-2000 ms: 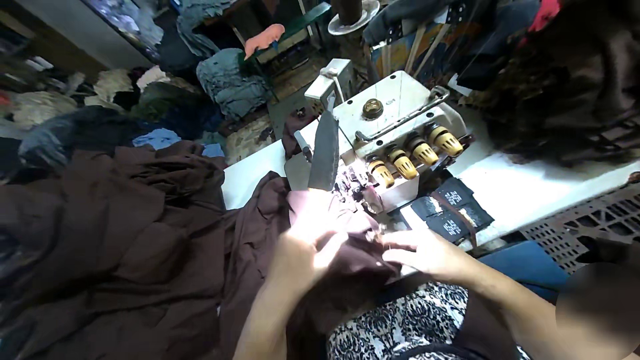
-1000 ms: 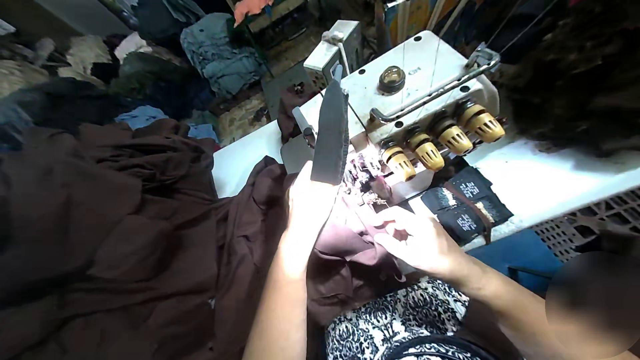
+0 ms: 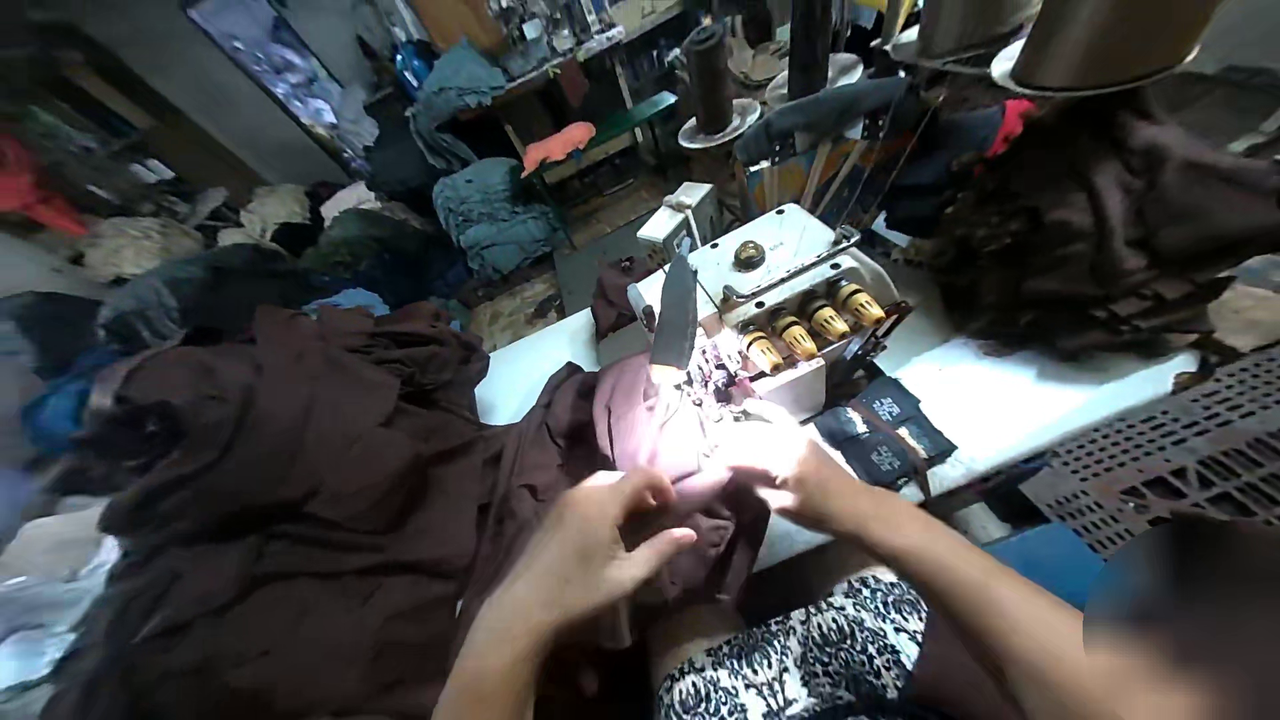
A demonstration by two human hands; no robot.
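Observation:
An overlock sewing machine (image 3: 790, 265) with several yellow tension dials stands on a white table. Dark brown fabric (image 3: 640, 430) lies at its needle area, brightly lit and pinkish there. My right hand (image 3: 800, 470) grips the fabric close in front of the machine, with glare over the fingertips. Lower left of it, my left hand (image 3: 590, 550) is over the fabric's near edge, thumb and fingers apart; whether the fingertips touch the cloth is unclear. A dark, blade-shaped piece (image 3: 676, 315) stands up beside the needle area, its lower end hidden in glare.
A large brown fabric heap (image 3: 300, 480) spreads at left. Black labels bearing writing (image 3: 885, 430) lie right of the machine on the white table (image 3: 1050, 395). A perforated grey crate (image 3: 1160, 450) is at right, below a dark fabric pile (image 3: 1100, 220). Thread cones (image 3: 708, 80) stand behind.
My left hand has moved from beside the needle area back toward my body, and its fingers have parted. My right hand remains at the cloth near the machine. The view has shifted and shows more behind.

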